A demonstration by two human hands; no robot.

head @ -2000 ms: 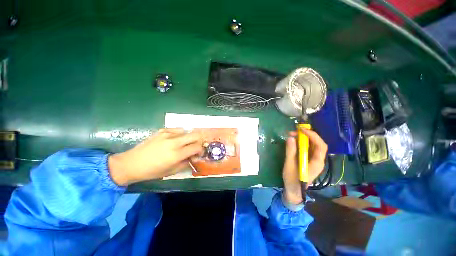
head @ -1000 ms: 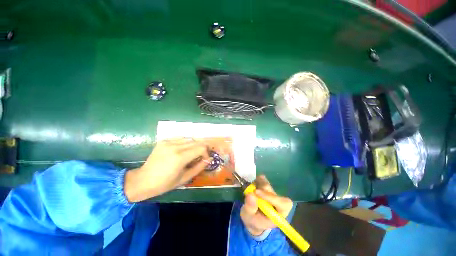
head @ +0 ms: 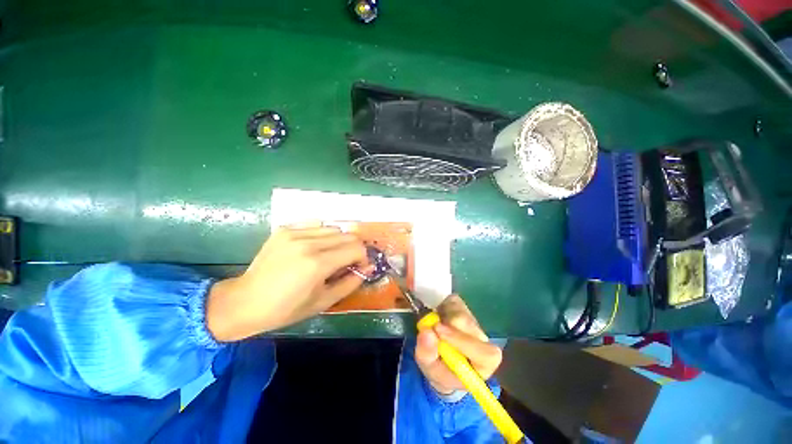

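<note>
A round dark circuit board (head: pixel 377 263) lies on the orange-brown jig (head: pixel 369 299), which rests on a white paper sheet (head: pixel 434 227). My right hand (head: pixel 458 347) holds the soldering iron (head: pixel 469 378) by its yellow handle like a pen. Its metal tip points up and left to the board and appears to touch its right side. My left hand (head: pixel 291 276) is over the jig's left part, its fingertips at the board's left edge. The fingers are closed together around something thin that I cannot make out clearly. A thin pale line runs in from the left.
Behind the jig stand a black fan (head: pixel 425 139) with a wire guard and a whitish tin (head: pixel 545 154). To the right are a blue soldering station (head: pixel 605 217), a black iron stand (head: pixel 682 204) and a yellowish sponge (head: pixel 686 276). Another round board (head: pixel 267 129) lies behind left.
The iron has moved from inside the tin to the board, its handle now tilted low to the right. My left hand stays at the board. The whole view has shifted slightly.
</note>
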